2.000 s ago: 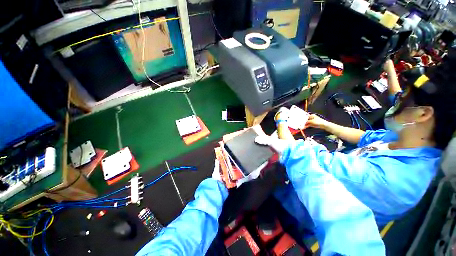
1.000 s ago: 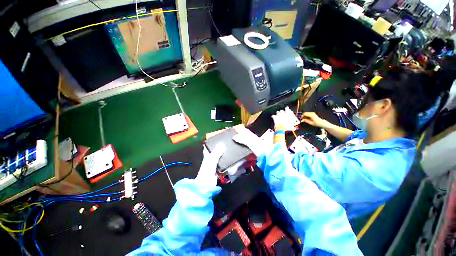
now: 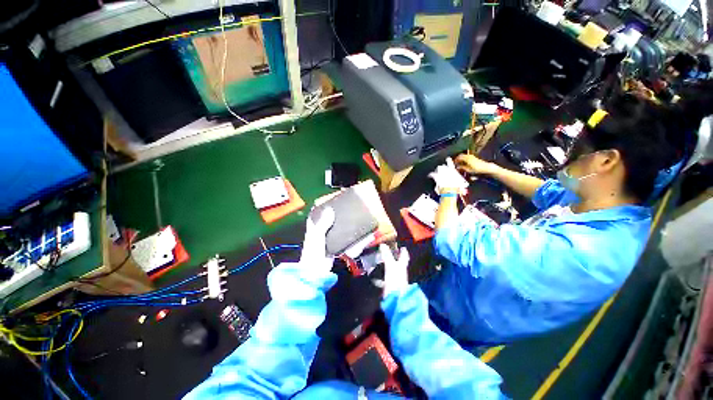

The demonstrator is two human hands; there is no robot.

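Note:
My left hand (image 3: 317,241), in a white glove, holds a stack with a flat dark grey square unit (image 3: 345,223) on top, its fingers on the unit's left side. A pale slab (image 3: 374,205) and red edges show behind and under the grey unit. My right hand (image 3: 394,268), also gloved, is below and right of the stack with its fingers apart; I see nothing held in it. Red pieces with dark units (image 3: 373,367) lie low in front of me, partly hidden by my right sleeve.
White units on red pieces (image 3: 270,193) lie on the green mat (image 3: 211,176). A label printer (image 3: 410,101) stands behind the stack. A person in a blue smock (image 3: 539,258) works at right. Blue cables (image 3: 258,262), a remote control (image 3: 235,320) and a monitor (image 3: 35,148) are left.
My right hand has come off the stack and moved down towards me. The stack is tilted differently, with its pale slab more exposed. A white unit on red now shows beside the other person.

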